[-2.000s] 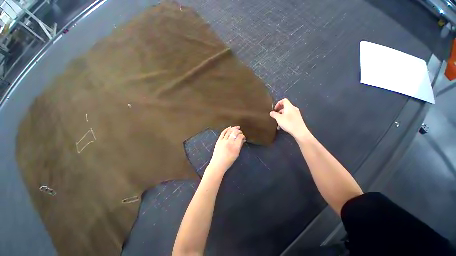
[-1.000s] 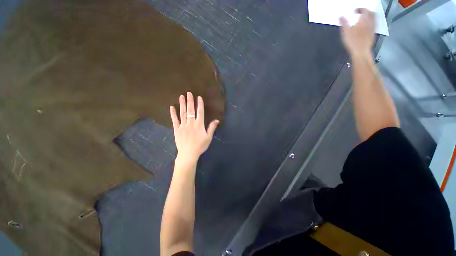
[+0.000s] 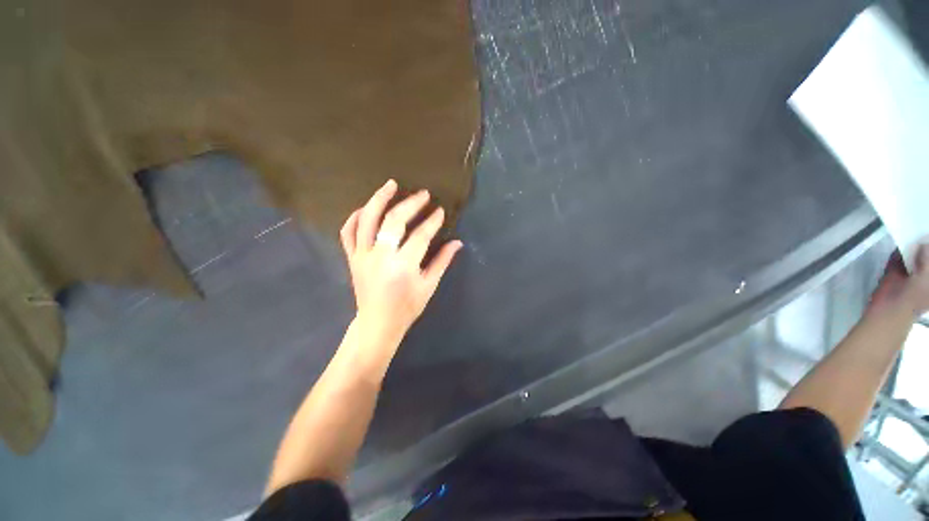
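Observation:
The brown leather hide (image 3: 336, 81) lies on the dark grey cutting bed (image 3: 611, 214), with a notch in its near edge. My left hand (image 3: 392, 249) rests at the hide's near right corner, fingers spread and slightly bent over the edge; whether it pinches the leather cannot be told. My right hand (image 3: 902, 285), at the right rim and partly cut off, holds a white sheet (image 3: 871, 122) by its lower corner. The sheet is tilted over the bed's edge.
The bed's metal edge rail (image 3: 652, 351) with small screws runs between my body and the bed. Pale scratches mark the bed beyond the hide's right edge. A metal frame (image 3: 886, 427) stands at the lower right.
My right hand left the hide, reached to the white sheet and now holds it at the right. My left hand stays at the hide's corner. The view has turned, and less hide shows.

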